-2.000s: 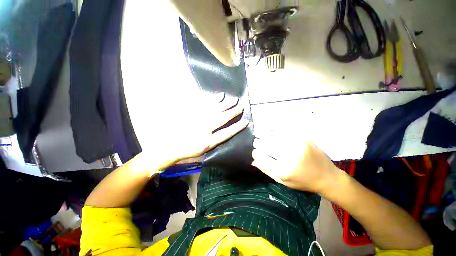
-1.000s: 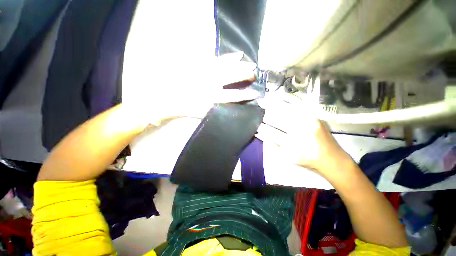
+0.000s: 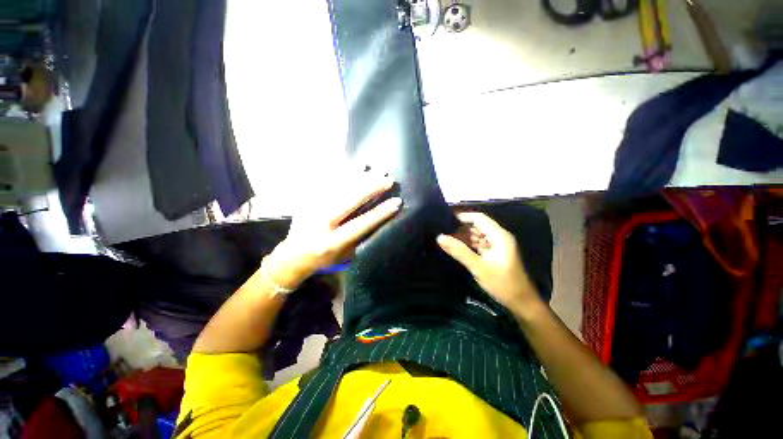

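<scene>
The long dark band [image 3: 382, 111] runs from the metal machine parts at the top edge down over the table's front edge. Its upper part is shiny; its lower end merges with the dark apron. My left hand [image 3: 330, 231] lies on the band's left side, fingers extended and slightly apart, partly washed out by glare. My right hand [image 3: 494, 261] is at the band's right edge just off the table, with thumb and fingers closed on the cloth. The machine's metal parts [image 3: 421, 13] are cut off by the top edge; the needle cannot be made out.
Dark bands [image 3: 172, 111] lie at left. Scissors [image 3: 584, 9], yellow-handled snips [image 3: 654, 34] and a brownish-handled tool [image 3: 708, 34] lie at upper right. Navy scraps [image 3: 657, 137] lie at the right table edge. A red basket [image 3: 601, 291] with dark cloth stands below right.
The view has shifted back from the machine head. Both hands are now nearer my body, away from the needle area, and farther apart. The purple strip below the band no longer shows.
</scene>
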